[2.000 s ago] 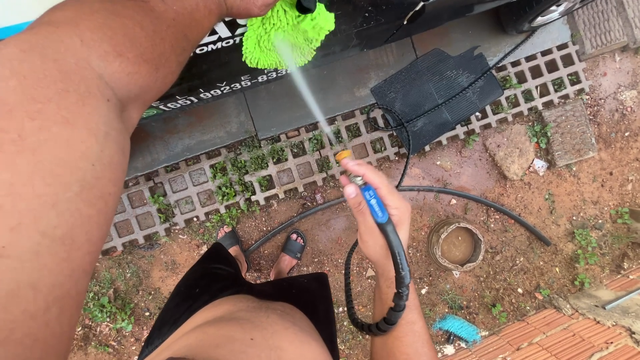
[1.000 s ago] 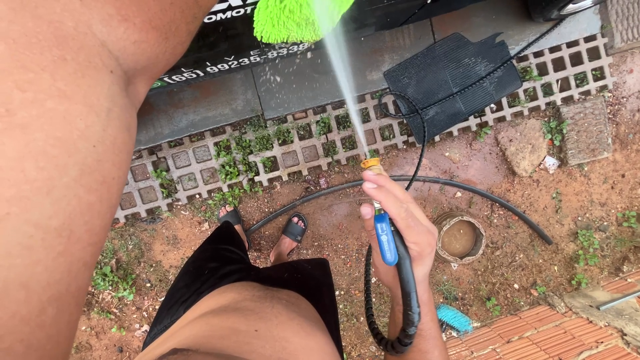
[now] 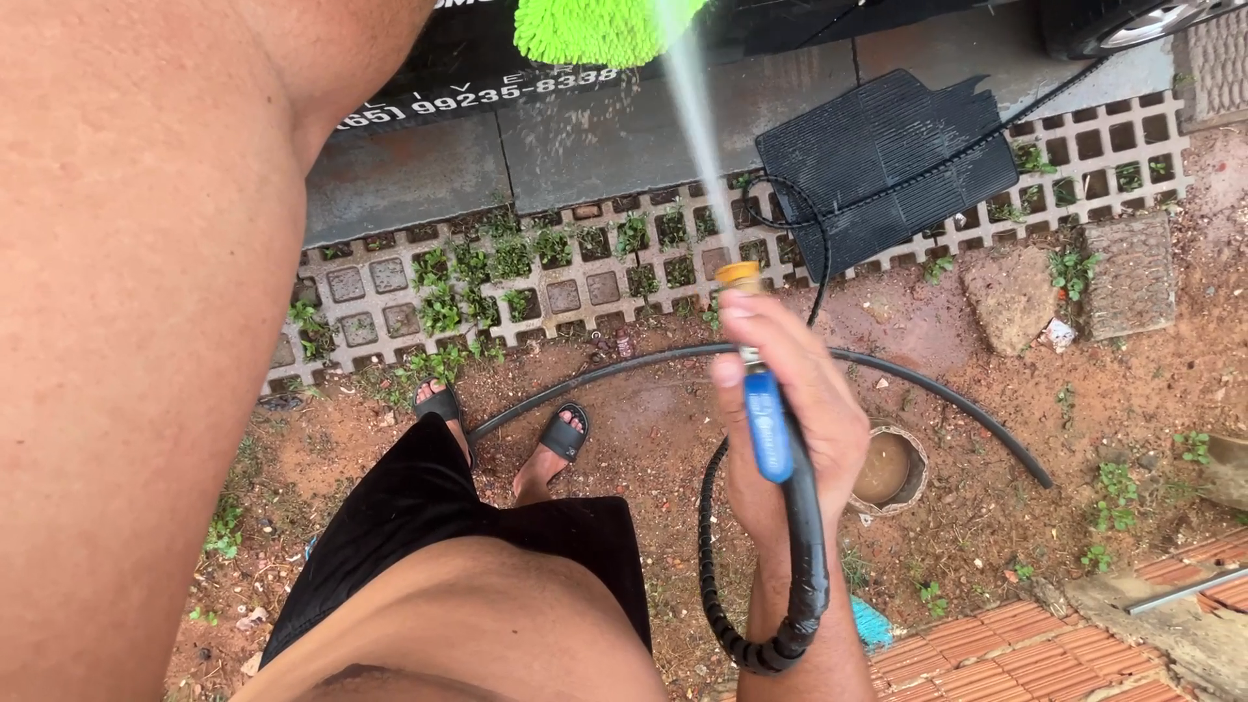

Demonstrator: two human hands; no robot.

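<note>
My right hand [image 3: 795, 409] grips a hose spray nozzle with a yellow tip [image 3: 739, 275] and a blue valve lever [image 3: 768, 427]. A black hose [image 3: 804, 546] runs down from it along the wrist and loops back. A white jet of water [image 3: 702, 136] shoots upward from the tip to a lime-green microfiber wash mitt [image 3: 595, 29], cut off by the top edge. Water drips under the mitt, beside the black lettered side of a vehicle [image 3: 400, 63]. My left forearm reaches up across the left side; my left hand lies outside the view.
A black rubber mat [image 3: 877, 156] lies across grey slabs and a concrete grid paver [image 3: 585, 283]. Another hose [image 3: 936, 390] curves over the dirt by my sandalled feet. A round pit with murky water [image 3: 885, 468], a stone [image 3: 1012, 297], a turquoise brush [image 3: 871, 624] and bricks [image 3: 1014, 648] are at right.
The mitt has shifted toward the top edge, and the bit of left hand seen beside it two seconds ago has left the view. My right hand has turned the nozzle more upright; water sprays throughout.
</note>
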